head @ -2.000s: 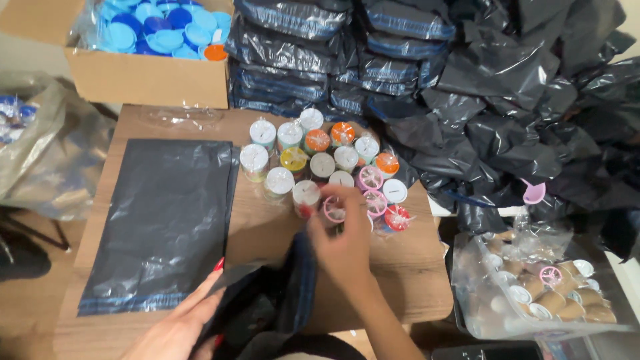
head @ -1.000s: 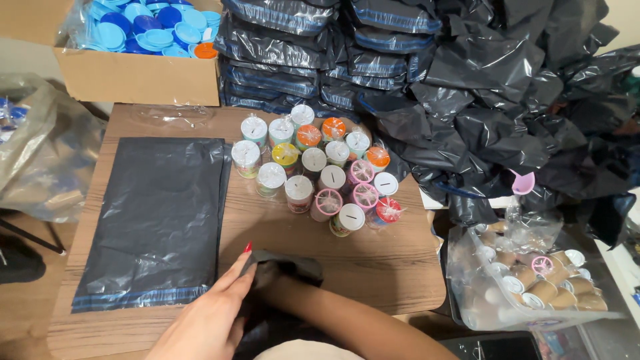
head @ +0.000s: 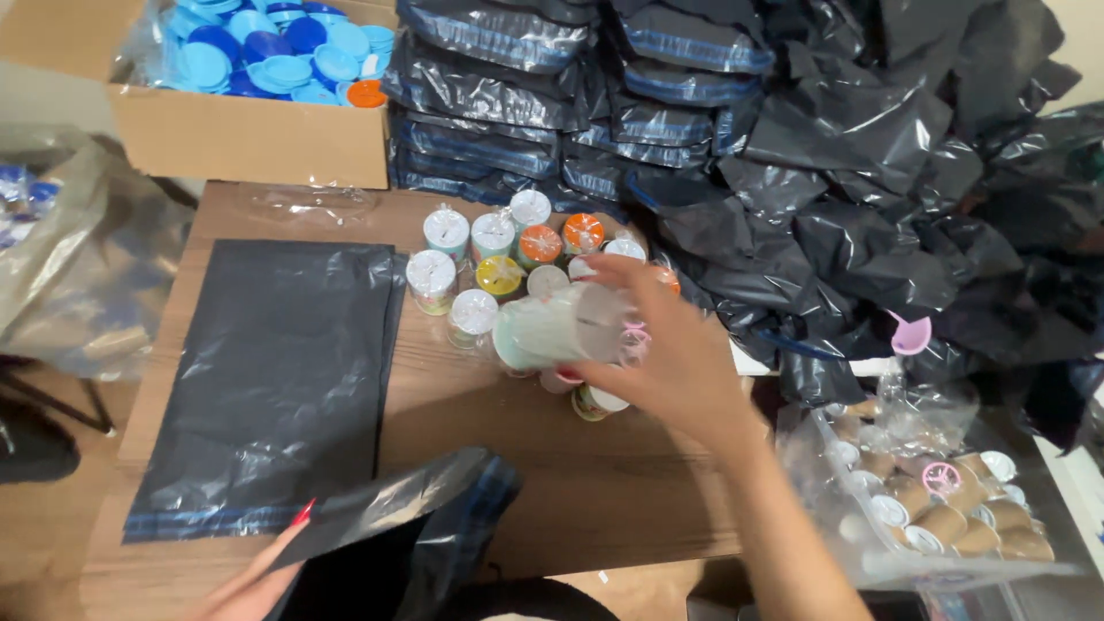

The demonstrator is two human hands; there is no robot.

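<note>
My right hand [head: 681,362] grips a pale green cylindrical container [head: 556,328] with a whitish lid, tilted on its side and blurred, above a group of similar lidded containers. Among these are ones with a yellow lid [head: 498,275], an orange lid [head: 540,245] and a white lid [head: 473,311], many in clear wrap. My left hand [head: 259,569] holds the edge of a black plastic mailing bag [head: 388,509], its mouth spread apart at the table's near edge. More flat black bags [head: 276,371] lie on the left of the wooden table.
A cardboard box [head: 250,138] of blue lids stands at the back left, beside stacked filled black bags [head: 492,95]. Crumpled black bags [head: 845,198] heap up at the right, with a pink scoop-like piece [head: 911,334]. A clear bin [head: 862,535] holds cardboard tubes at the lower right.
My right hand has moved from the black bag to the containers and now holds one raised. The bag's mouth has come into view, spread apart in my left hand.
</note>
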